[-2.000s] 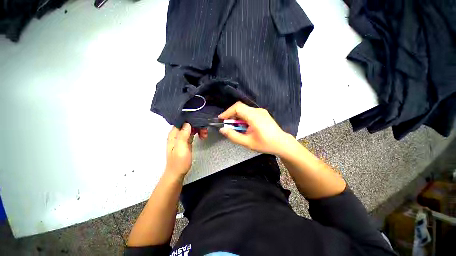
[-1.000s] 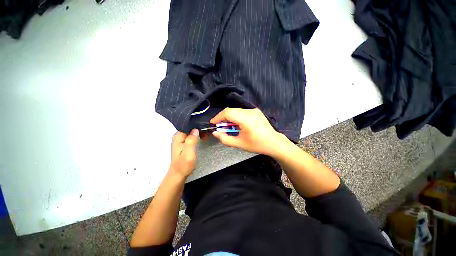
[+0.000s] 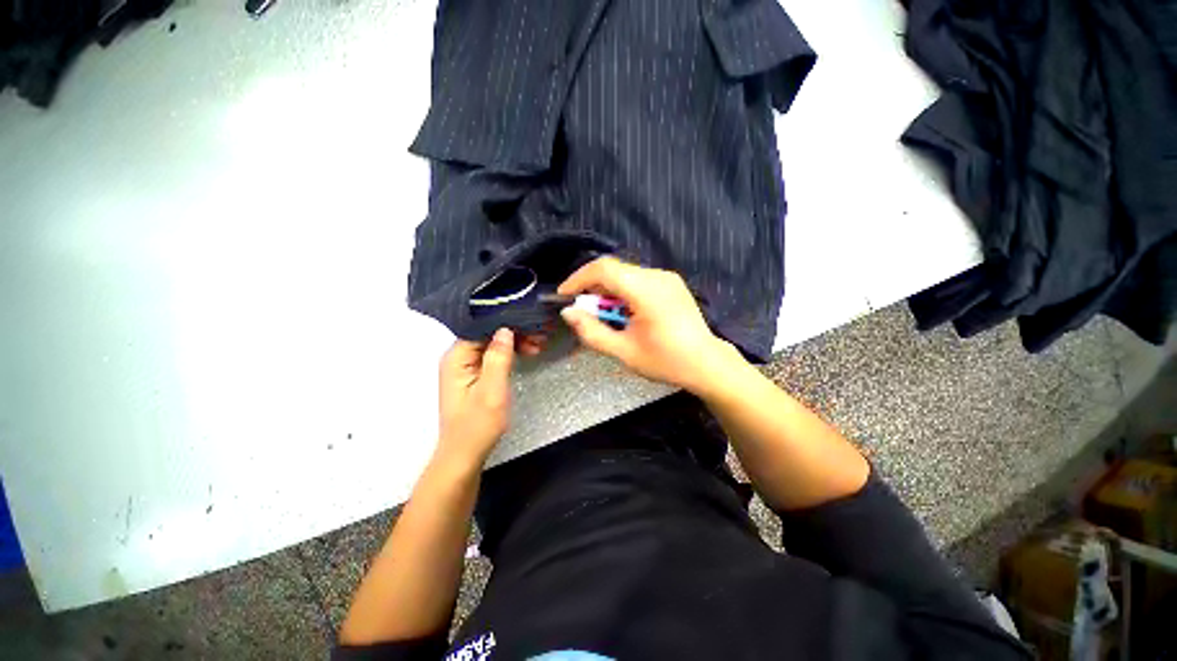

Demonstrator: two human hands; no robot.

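Note:
A dark pinstripe garment lies on the white table, its waistband edge nearest me and its opening raised. A white cord loop shows inside the opening. My left hand pinches the near edge of the waistband between thumb and fingers, with fingertips partly under the cloth. My right hand holds a small tool, likely thread snips, with white, pink and blue handle parts. Its dark tip points left over the waistband, right of the cord. Whether the tip touches the cloth cannot be told.
The white table has its near edge just before my body. A dark garment pile hangs over the table edge at right. Another dark pile is at the far left. Boxes stand on the speckled floor at lower right.
Since a second ago the snips have moved slightly up and right, away from my left fingertips. The waistband opening looks wider and the cord loop shows more fully. My left hand still holds the edge.

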